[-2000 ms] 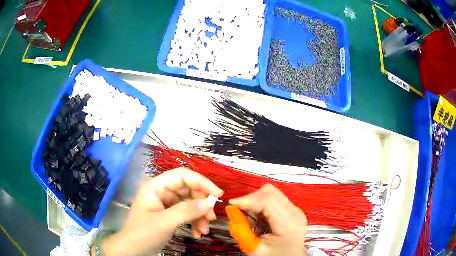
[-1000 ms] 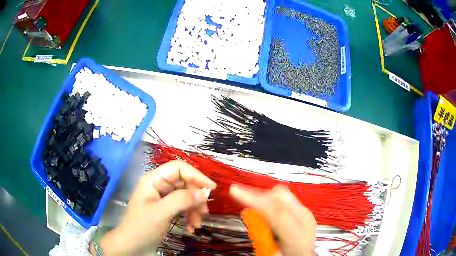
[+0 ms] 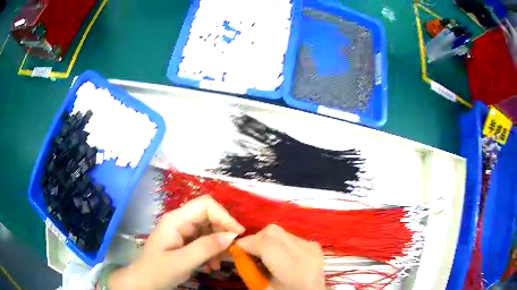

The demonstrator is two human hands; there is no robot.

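Observation:
My left hand is at the lower centre, thumb and forefinger pinched together. A tiny white piece, seemingly a connector housing, shows at its fingertips. My right hand holds an orange-handled tool, its upper end close against the left fingertips; the tip is hidden. The hands are over the near edge of the red wire bundle. A darker mixed wire bundle lies partly hidden under the hands. The black wire bundle lies beyond the red one.
The white tray holds the wires. A blue bin with black and white housings sits on its left edge. Two blue bins beyond hold white parts and grey metal parts. A blue bin with a yellow sign stands right.
The right hand and orange tool have moved left, from apart to meeting the left fingertips. The whole view has shifted slightly, with the bins now a little further left.

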